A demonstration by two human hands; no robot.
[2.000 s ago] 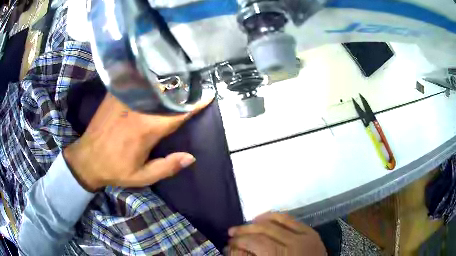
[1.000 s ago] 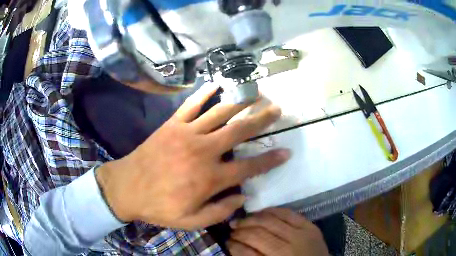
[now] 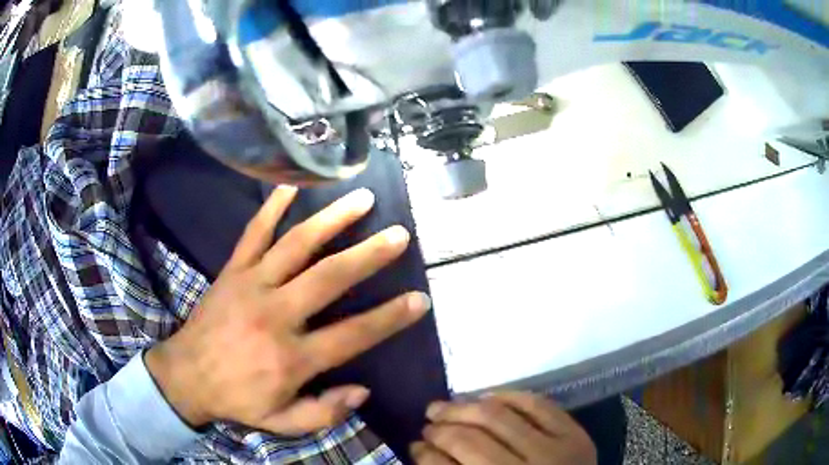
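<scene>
A dark fabric band [image 3: 391,363] runs from under the white sewing machine head [image 3: 564,45] down to the table's front edge. Plaid fabric [image 3: 109,245] lies bunched at its left. My left hand [image 3: 282,327] lies flat on the dark band, fingers spread and pointing at the machine. My right hand [image 3: 509,431] is at the band's lower end by the table edge, fingers curled over the cloth; the picture's bottom edge cuts it off. The shiny curved guard [image 3: 218,109] hides the needle area.
Thread snips [image 3: 693,238] with yellow-green and orange-red handles lie on the white table [image 3: 545,318]. A dark flat rectangle [image 3: 677,93] lies on the machine bed. Grey metal [image 3: 809,141] shows at the far right. Brown surfaces are below the table's edge.
My left hand was near the guard, then spread over the band's right edge and white table; now it has moved back left and lies on the band. My right hand has stayed near the table edge.
</scene>
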